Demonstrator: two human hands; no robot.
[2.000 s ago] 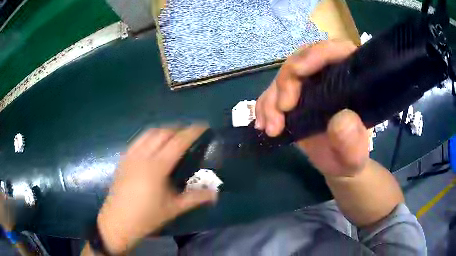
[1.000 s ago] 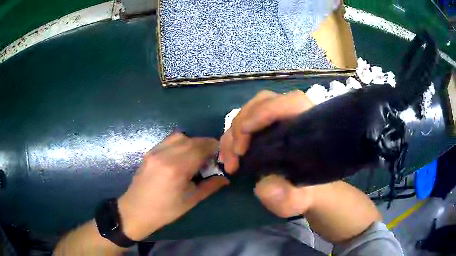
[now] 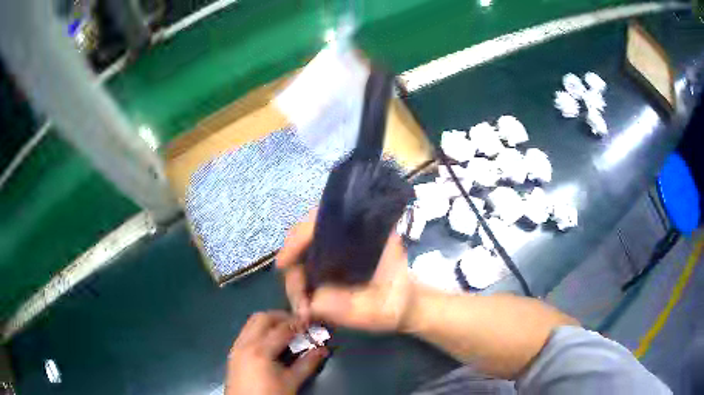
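My right hand (image 3: 347, 297) is closed around the black electric screwdriver (image 3: 359, 212), which stands nearly upright with its hanging loop at the top. Its tip is hidden by my fingers, just above a small white plastic housing (image 3: 310, 339). My left hand (image 3: 266, 359) grips that housing between thumb and fingers low in the picture. Whether the tip touches the housing cannot be seen. The open cardboard carton (image 3: 231, 271) full of tiny screws (image 3: 255, 193) lies beyond my hands, with a crumpled clear plastic bag (image 3: 324, 100) over its far side.
Many loose white housings (image 3: 486, 170) lie right of the carton, with a smaller group (image 3: 583, 100) farther right. A thin dark cord crosses them. One white piece (image 3: 52, 371) lies far left. A grey post (image 3: 100, 116) rises at left by the white rail. A blue round object (image 3: 679, 193) is at right.
The view has swung to the right, showing more housings. The screwdriver has gone from lying slanted to nearly upright. The left hand still holds a housing at the screwdriver's front end.
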